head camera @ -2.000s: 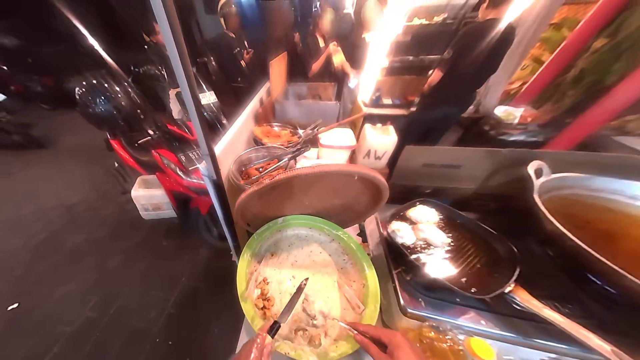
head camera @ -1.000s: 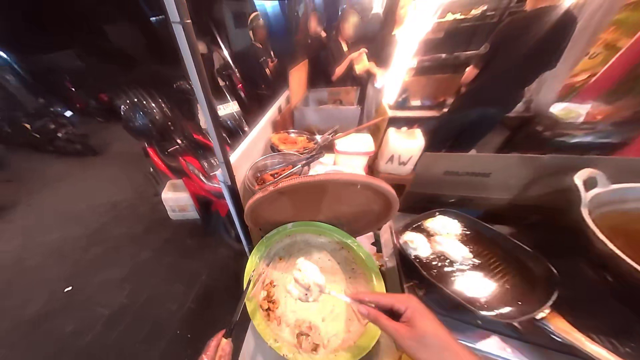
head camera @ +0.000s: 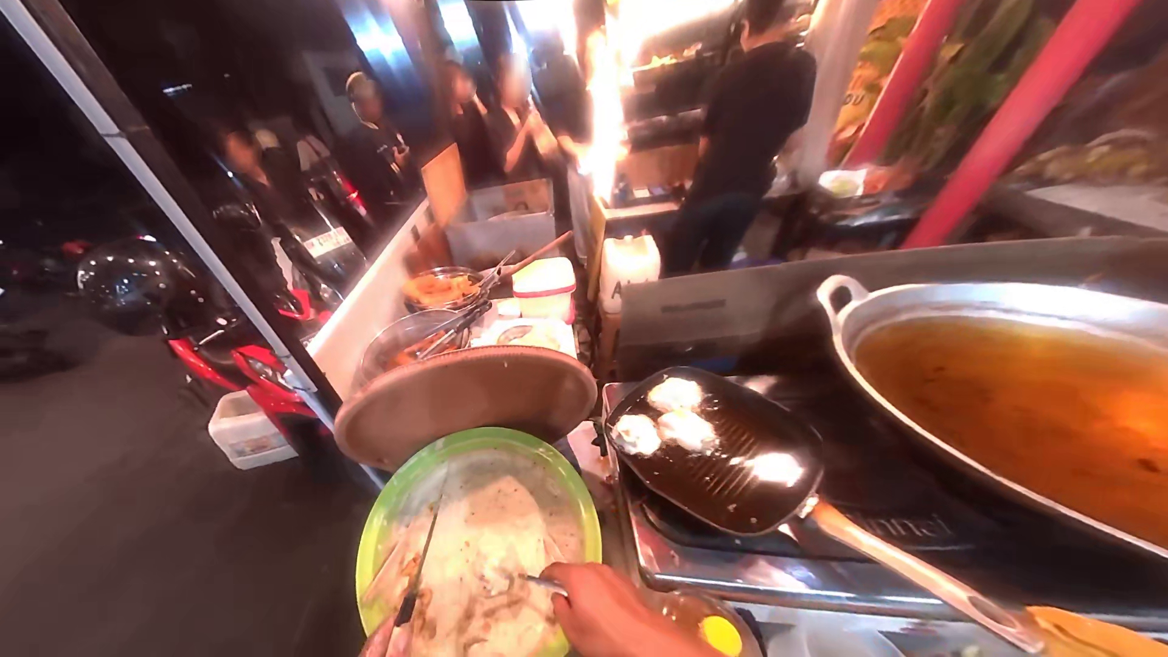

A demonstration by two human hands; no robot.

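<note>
A green-rimmed basin (head camera: 370, 547) with pale batter and brownish bits stands at the lower middle. My left hand (head camera: 388, 639), at the bottom edge, grips the dark handle of a knife-like utensil (head camera: 427, 557) whose thin blade lies over the basin. My right hand (head camera: 611, 607) holds a metal utensil (head camera: 546, 584), its handle showing and its far end hidden or lost in the batter. Right of the basin, a black ridged grill pan (head camera: 721, 493) with a wooden handle sits on a stove, with several pale lumps (head camera: 686, 429) in its oil.
A large metal wok (head camera: 844, 351) of orange-brown oil is at right. A brown round lid or tray (head camera: 465, 401) leans behind the basin. Beyond are food bowls (head camera: 443, 287), tongs, a white tub (head camera: 545, 287) and a jug (head camera: 630, 265). People stand farther back; a red motorcycle (head camera: 265, 365) is at left.
One second ago a white lump sat on my right hand's utensil above the basin; now no lump shows there. The left hand's blade has moved from the basin's left edge to over the batter.
</note>
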